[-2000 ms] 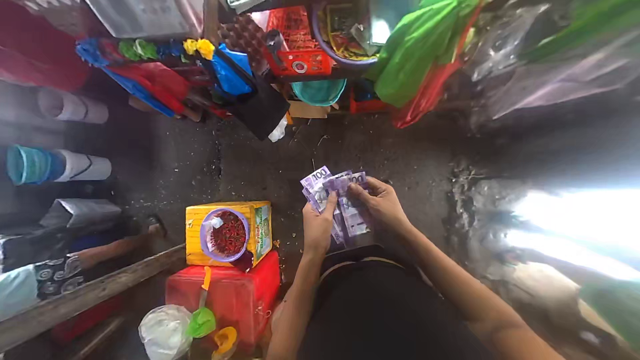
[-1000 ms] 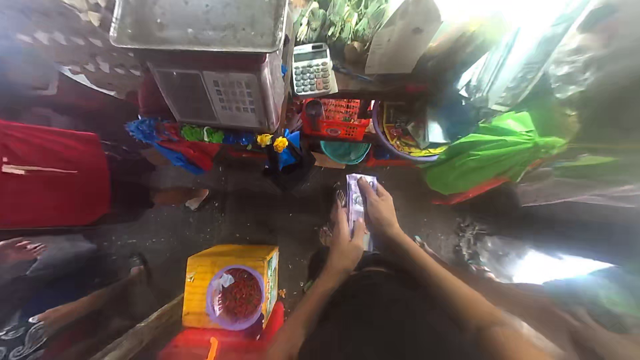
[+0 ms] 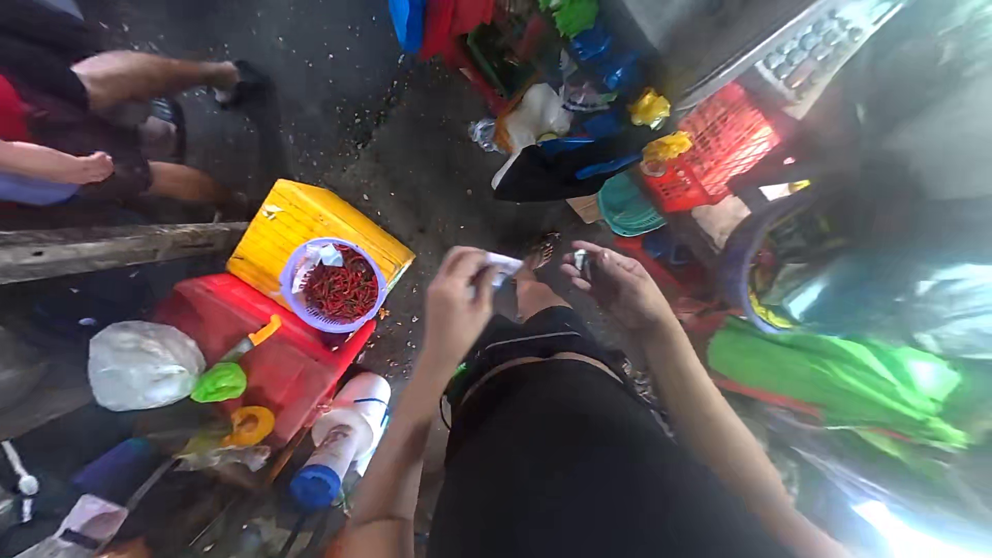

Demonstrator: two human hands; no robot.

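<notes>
My left hand (image 3: 462, 298) is closed around a folded wad of paper banknotes (image 3: 505, 265), whose pale end sticks out to the right past the fingers. To its right, my right hand (image 3: 620, 283) is turned partly palm up with curled fingers. A small shiny object (image 3: 580, 260), perhaps a coin, lies between its thumb and fingertips. The two hands are apart, above my lap. Left of them, a purple plastic basket (image 3: 293, 298) of red chili peppers (image 3: 345, 288) rests at the edges of a yellow box (image 3: 310, 209) and a red box (image 3: 256, 341).
A knife with an orange handle (image 3: 266, 330) and a white plastic bag (image 3: 146, 364) lie at the left. Toward the upper right are a red plastic crate (image 3: 717, 147), a teal basket (image 3: 629, 205) and a calculator (image 3: 814, 50). Another person's legs (image 3: 155, 77) show at upper left.
My hands, together on the purple banknotes before, are now apart, and the notes are folded in my left hand. The view has turned strongly.
</notes>
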